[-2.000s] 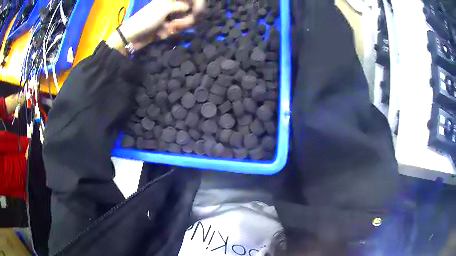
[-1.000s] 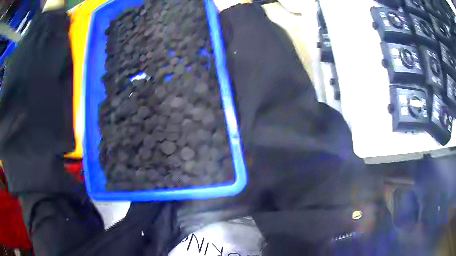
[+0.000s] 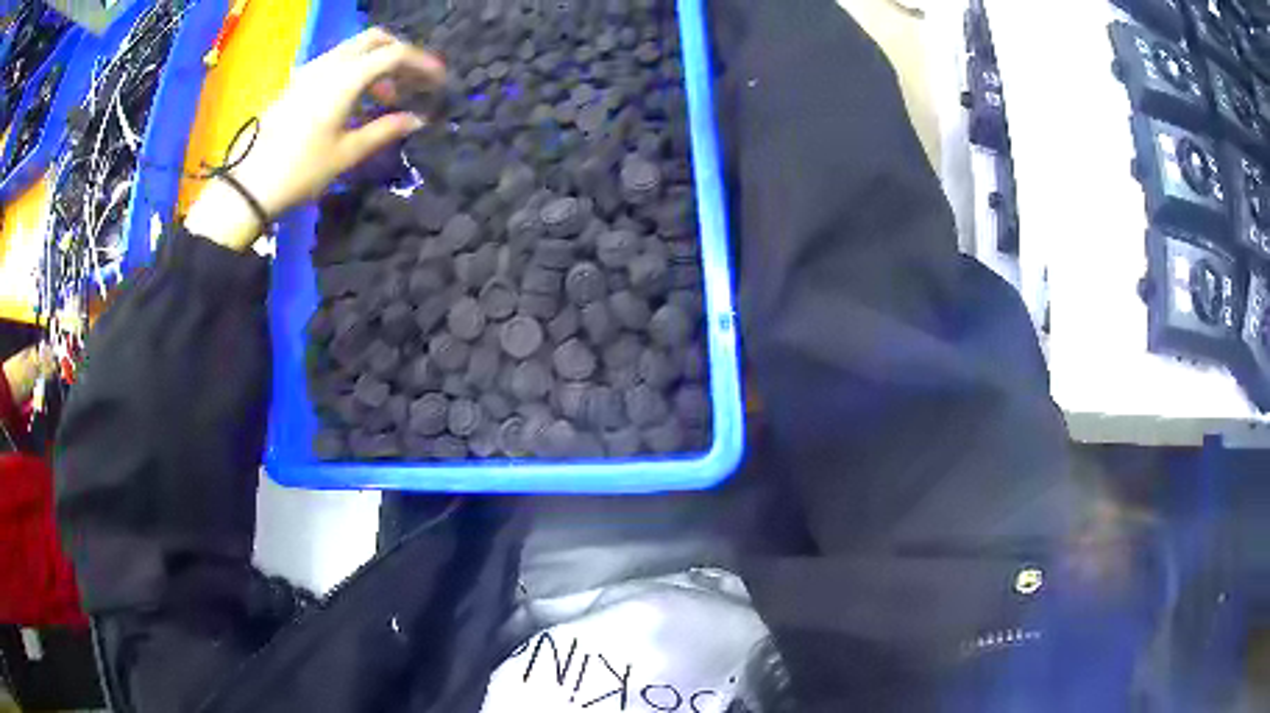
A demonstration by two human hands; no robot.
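Note:
Many small black round knobs (image 3: 522, 334) fill a shallow blue tray (image 3: 502, 476) in front of me. My left hand (image 3: 334, 119) is over the tray's upper left part, with a dark band on the wrist. Its thumb and fingers are curled towards each other over the knobs. A dark patch shows between them, but I cannot tell whether it is a held knob. A small whitish scrap (image 3: 407, 174) lies among the knobs below the hand. My right sleeve runs up along the tray's right side; my right hand is out of the picture.
Black housings (image 3: 1198, 279) stand in rows on a white board (image 3: 1100, 376) at the right, with a narrow black strip (image 3: 992, 153) beside them. Wire leads (image 3: 84, 209) hang from blue bins at the left above an orange-yellow surface (image 3: 237, 91). A person's red clothing (image 3: 35, 536) shows at far left.
My left hand has come back into view over the tray's upper left, after being out of sight a second ago. The view has shifted, so tray and housings sit differently in the picture.

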